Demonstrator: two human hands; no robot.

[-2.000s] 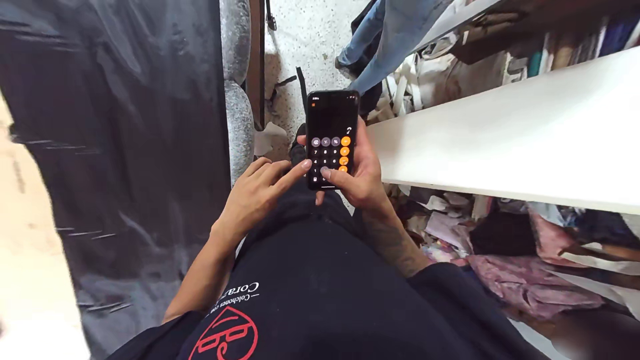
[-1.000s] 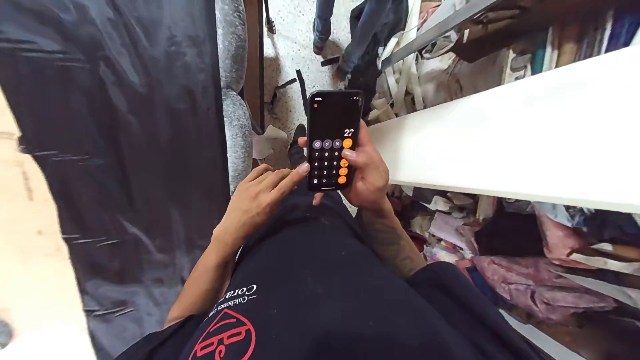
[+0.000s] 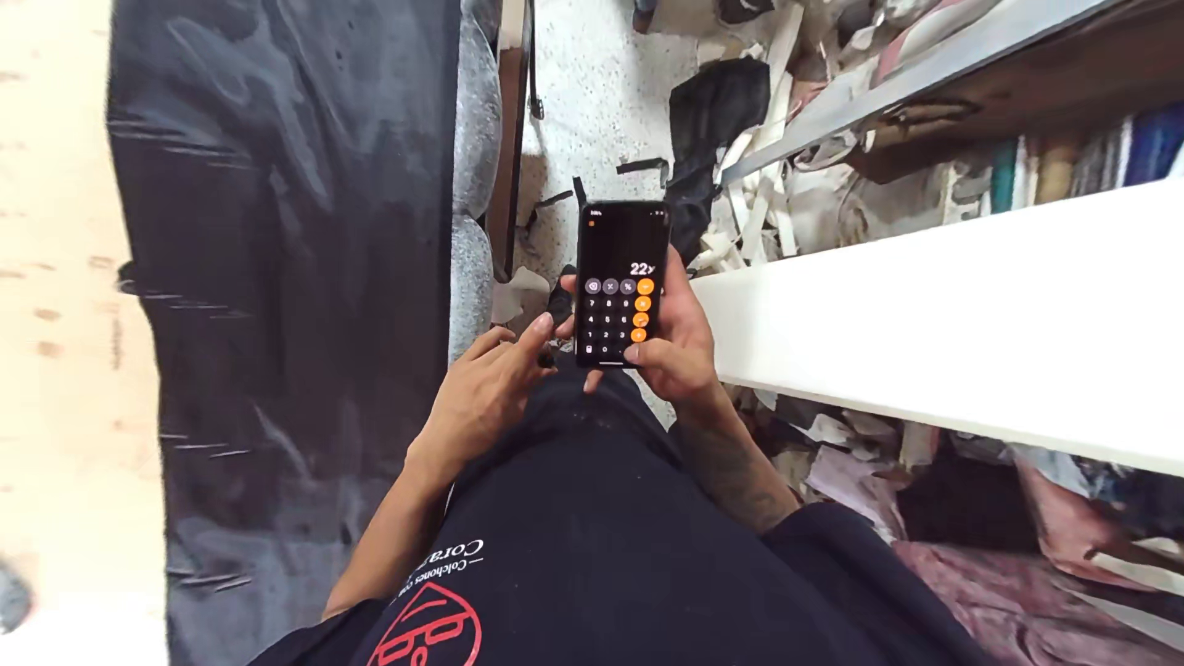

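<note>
A black smartphone (image 3: 622, 250) with a calculator on its lit screen is upright in my right hand (image 3: 680, 342). The right thumb lies at the lower right of the keypad, and fingertips show past the phone's left side and below it. My left hand (image 3: 490, 384) is just left of the phone, its index finger and thumb extended near the phone's lower left edge; it holds nothing that I can see.
Black sheet material (image 3: 305, 277) lies over a pale wooden surface (image 3: 65, 370) at left, beside grey tufted upholstery (image 3: 474, 268). A white board (image 3: 953, 324) extends to the right. Fabric scraps (image 3: 971, 592) are heaped below it, and dark cloth (image 3: 717, 111) lies on the speckled floor.
My right thumb has moved down from the orange keys to the keypad's lower right. The screen's display has changed. The legs of another person at the top have mostly left the view.
</note>
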